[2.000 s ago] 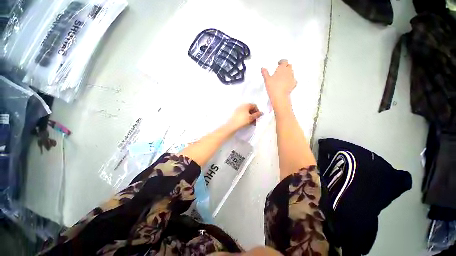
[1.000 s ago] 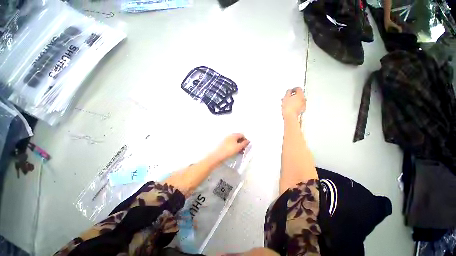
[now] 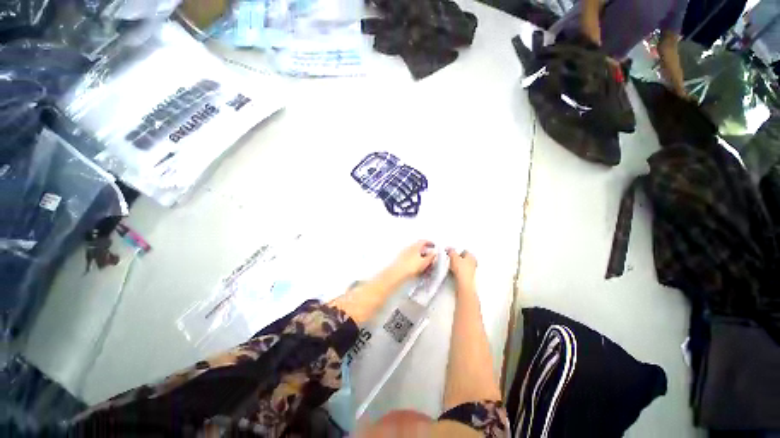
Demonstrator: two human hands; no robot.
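Observation:
My left hand (image 3: 416, 259) pinches the mouth edge of a printed garment bag (image 3: 382, 340) with a QR square, lying close in front of me. My right hand (image 3: 463, 263) pinches the same edge just to the right; the fingertips of both hands nearly meet. The lower part of the bag is hidden by my left sleeve and the frame edge. A small fanned group of black-white plaid pieces (image 3: 392, 183) lies on the pale tabletop beyond my hands.
Filled printed bags (image 3: 184, 111) are stacked upper left, beside bagged dark garments (image 3: 51, 231) and keys (image 3: 103, 248). A clear poly bag (image 3: 244, 291) lies left. A striped garment (image 3: 582, 376) and dark plaid garments (image 3: 710, 214) are right. Another person's hands (image 3: 671, 64) reach in upper right.
My right hand has come back from the table seam to the bag mouth beside my left hand and now grips it. The view has shifted, showing more of the far side.

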